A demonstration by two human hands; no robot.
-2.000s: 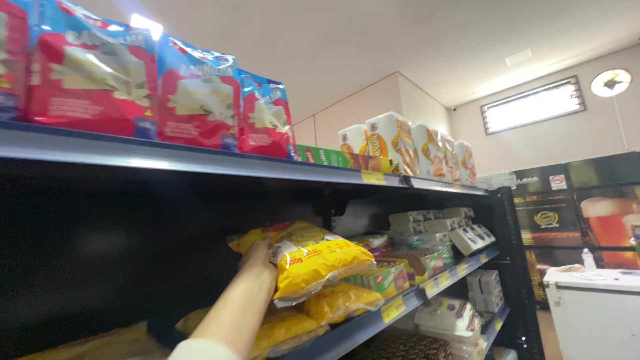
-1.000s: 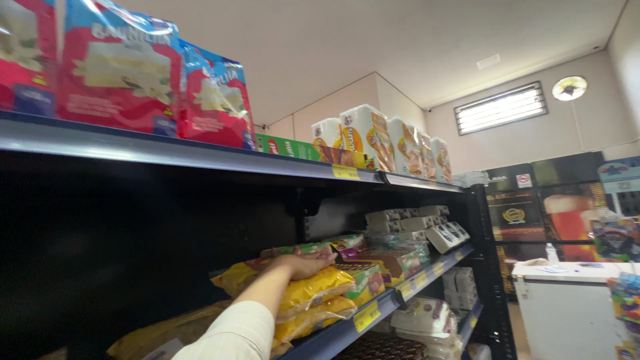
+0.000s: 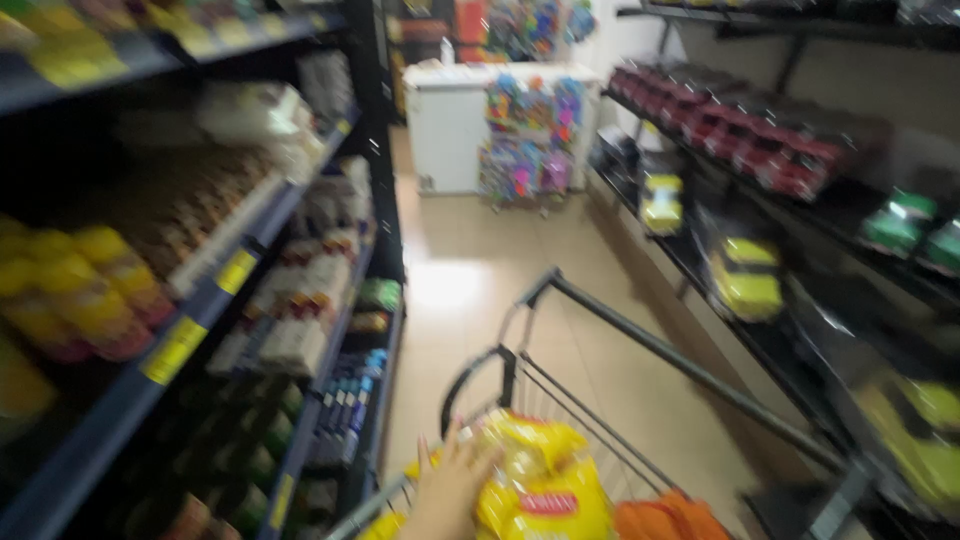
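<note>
My left hand [image 3: 454,480], blurred, reaches in from the bottom edge with its fingers spread. It touches the left side of a yellow plastic package [image 3: 544,480] with a red label. The package lies at the near end of a metal wire shopping cart [image 3: 592,420]. More yellow packaging shows beside and below my hand, partly hidden. An orange package [image 3: 667,517] lies to the right of the yellow one. My right hand is out of view.
Store shelves [image 3: 202,300] with packaged goods line the left. On the right, shelves hold red toy vehicles [image 3: 750,139] and yellow toy cars [image 3: 746,277]. A white chest or counter [image 3: 450,135] stands at the aisle's end, with a rack of colorful packets [image 3: 532,142].
My left hand has left the packages on the left shelf and is now low, over the cart. The view has swung down and right, bringing the cart and aisle floor into sight.
</note>
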